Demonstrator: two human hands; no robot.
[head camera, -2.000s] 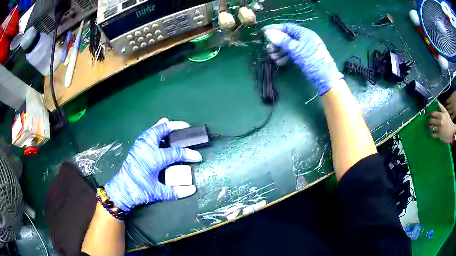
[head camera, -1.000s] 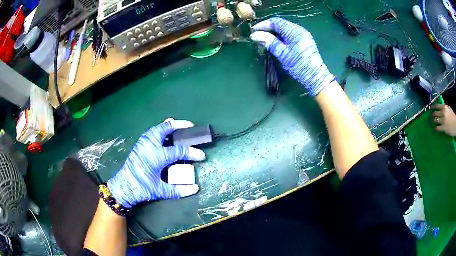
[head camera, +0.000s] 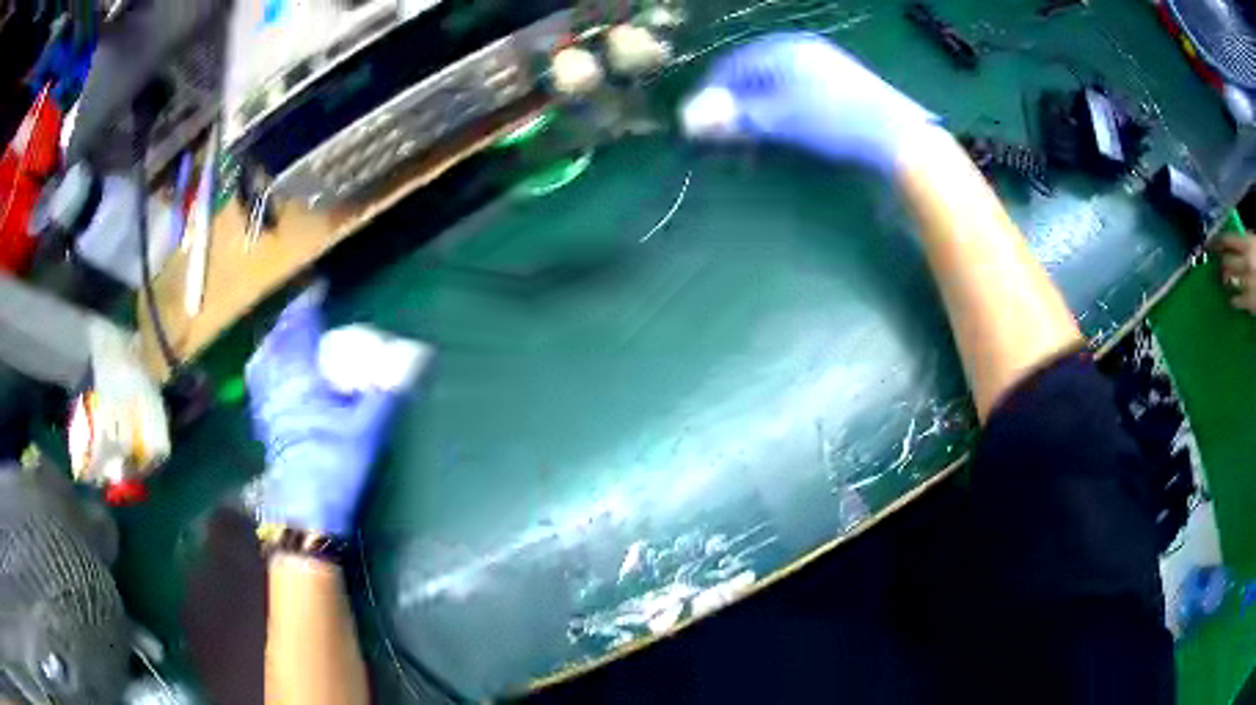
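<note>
My left hand (head camera: 314, 434), in a blue-white glove, is blurred and raised at the left of the bench. A white block (head camera: 379, 361) shows at its fingers and seems held there. My right hand (head camera: 785, 110), also gloved, is near the cream round terminals (head camera: 606, 58); its pale fingertips are bunched, but blur hides whether they hold anything. A faint dark streak (head camera: 544, 280) lies between the hands; I cannot tell if it is the adapter or its cable.
The instrument (head camera: 400, 131) stands on a wooden shelf (head camera: 331, 227) at the back left. Black adapters (head camera: 1095, 127) and cords lie at the right. A small carton (head camera: 117, 420) and a grey fan (head camera: 55, 579) are at the left. Another person's hand (head camera: 1240, 266) is at the right edge.
My left hand has moved up and left with the white block. The black adapter has left its earlier spot beside it. The view has shifted slightly, and my right hand stays near the terminals.
</note>
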